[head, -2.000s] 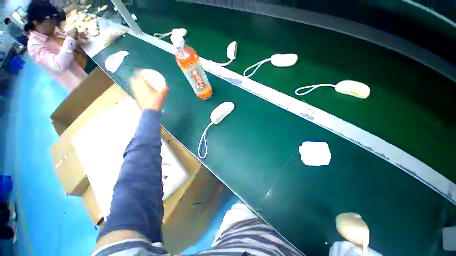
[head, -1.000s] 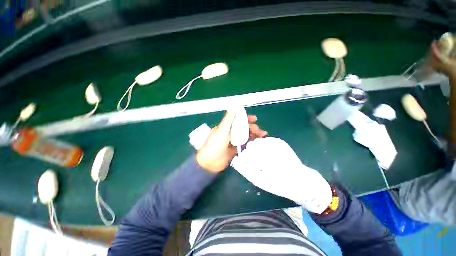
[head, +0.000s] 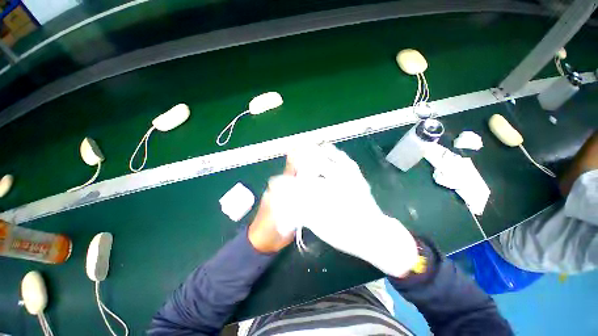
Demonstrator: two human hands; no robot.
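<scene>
My bare left hand [head: 265,223] is closed around a cream-white handheld unit above the bench. My right hand [head: 338,203], in a white glove, is closed over the same unit and hides most of it. The unit's cord loop [head: 301,241] hangs below the hands. White unit, glove and any cloth merge, so I cannot tell whether a cloth is in the glove. A small folded white pad [head: 237,201] lies on the bench just left of my hands.
Two units [head: 99,257] [head: 34,292] and a drink bottle [head: 36,243] lie at left. Beyond the rail [head: 242,152], the belt carries several units. At right are a solvent bottle [head: 410,146], a cloth [head: 464,182], a crumpled wipe [head: 468,140], another unit [head: 505,130] and a person's arm [head: 551,223].
The view has swung right from the carton side to the bench before me. My gloved hand has moved up over the unit, which showed between my hands a second ago.
</scene>
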